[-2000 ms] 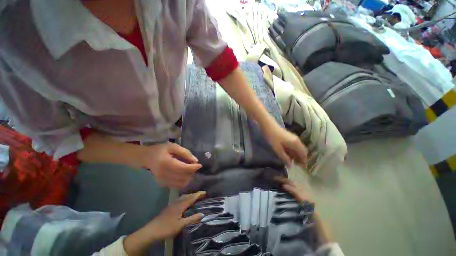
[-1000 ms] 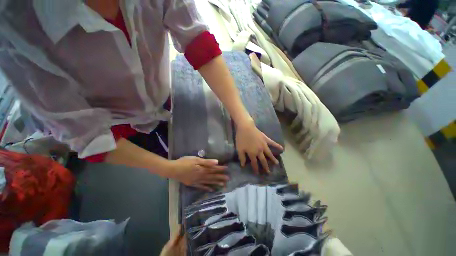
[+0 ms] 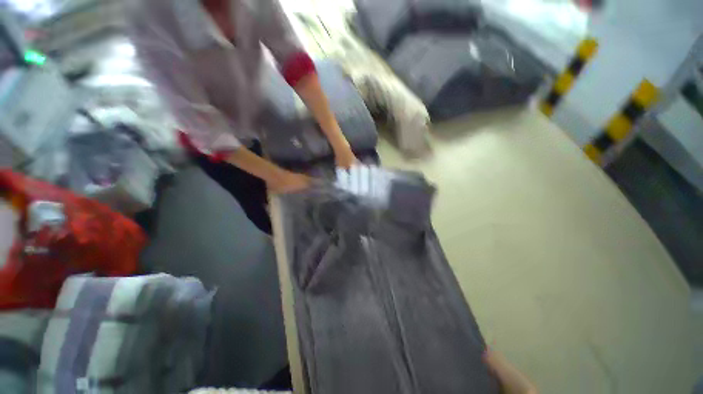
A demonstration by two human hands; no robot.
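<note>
A long dark grey fabric piece (image 3: 432, 338) lies lengthwise on the table, its near end cut off by the bottom edge. Its far part is folded and bunched, with pale stripes showing on top (image 3: 362, 183). My right hand (image 3: 509, 373) is at the bottom edge beside the fabric's right side, blurred and mostly cut off; its grip is hidden. My left hand is out of the picture. A flatter grey stack (image 3: 297, 127) lies beyond the bunched part.
A person (image 3: 200, 77) stands at the table's far left, both hands at the bunched fabric. Beige fabric (image 3: 397, 108) and dark grey bundles (image 3: 462, 65) lie behind. The beige table (image 3: 555, 254) extends right. Red bag (image 3: 77, 238) and striped bundle (image 3: 123, 331) are left.
The bunched grey fabric has moved away from me and a long flat grey length now shows nearer. My left hand has left view. The camera view has shifted.
</note>
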